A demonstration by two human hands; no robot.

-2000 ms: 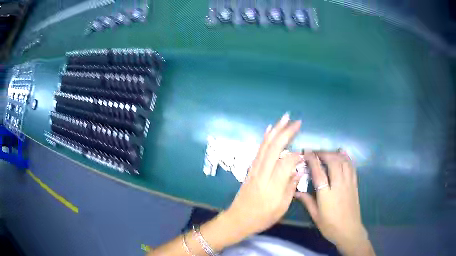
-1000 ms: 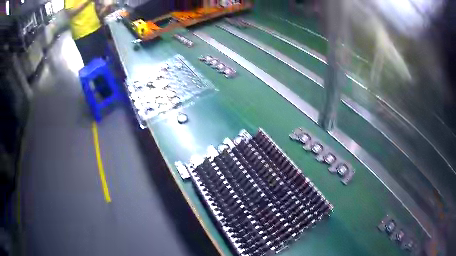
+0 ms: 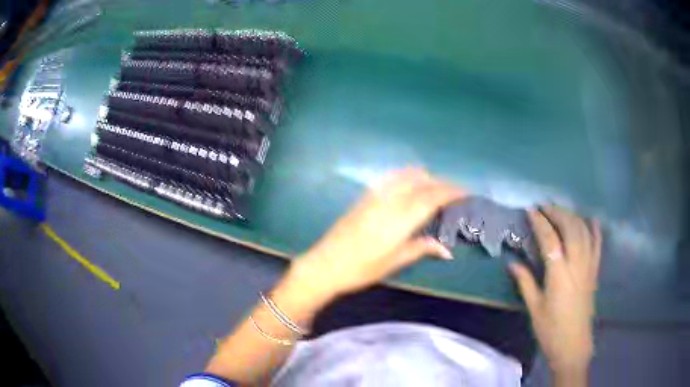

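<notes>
A grey four-unit strip (image 3: 492, 217) with a toothed near edge lies low over the green bench in front of me. Two shiny round spots show on it; its ends are hidden by my hands. My left hand (image 3: 393, 215) holds its left end, thumb on the near side. My right hand (image 3: 564, 264), with a ring, holds its right end, fingers over the far edge and thumb near the front edge. The picture is blurred, so fine detail on the strip cannot be told.
A large block of stacked black strips (image 3: 189, 121) stands on the green bench (image 3: 393, 98) at left. Beyond it are pale silvery panels (image 3: 38, 109). A blue stool (image 3: 21, 185) and a yellow floor line (image 3: 79, 255) are at lower left.
The view swung left along the bench, then back to the hands. Compared with two seconds ago, the hands are farther right and wider apart, and the strip looks grey instead of bright white.
</notes>
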